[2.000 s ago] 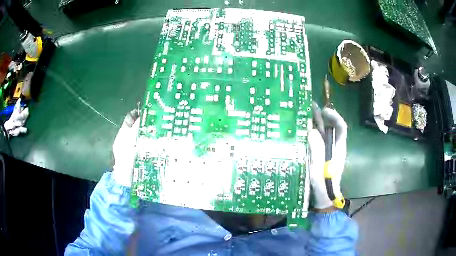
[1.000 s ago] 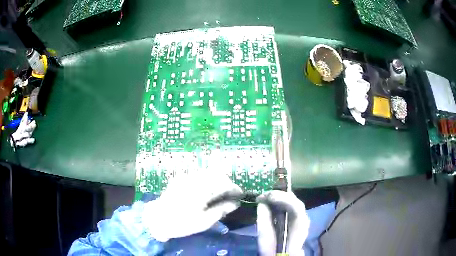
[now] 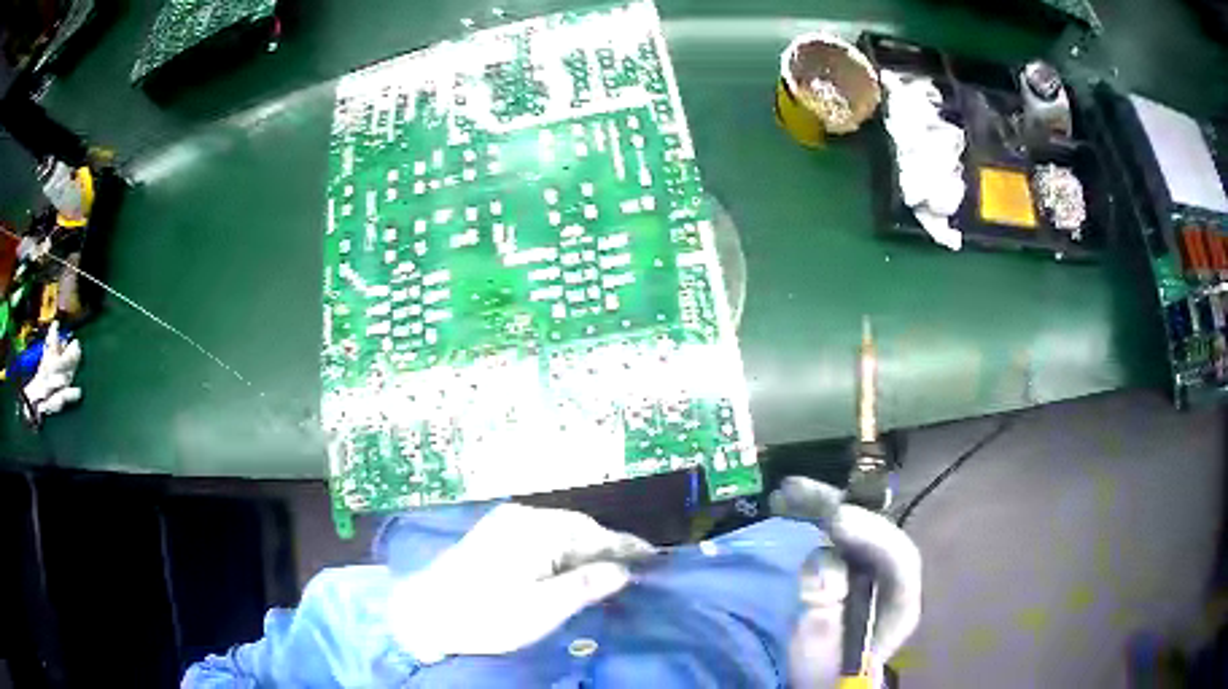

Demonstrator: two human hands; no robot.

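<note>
The large green circuit board (image 3: 471, 289) lies on the green mat, slightly turned, its near edge overhanging the bench's front edge. My left hand (image 3: 505, 579), in a white glove, is below the board's near edge, fingers pinched on the thin solder wire (image 3: 680, 549), which sticks out to the right. My right hand (image 3: 889, 572), gloved, is at the lower right, closed around the dark handle of the soldering iron (image 3: 867, 390). The iron's brownish barrel and tip point up, right of the board and apart from it.
A clear disc (image 3: 729, 263) shows at the board's right edge. A yellow cup (image 3: 803, 119) and black tray (image 3: 862, 189) with white cloth (image 3: 927, 155) and sponge (image 3: 1006, 197) are at upper right. Another board (image 3: 1185, 289) is far right. Tools (image 3: 61, 289) lie far left.
Both hands left the board's sides and came below it. The board was lowered onto the mat. The iron has moved right, off the board's right edge, and the board has turned slightly.
</note>
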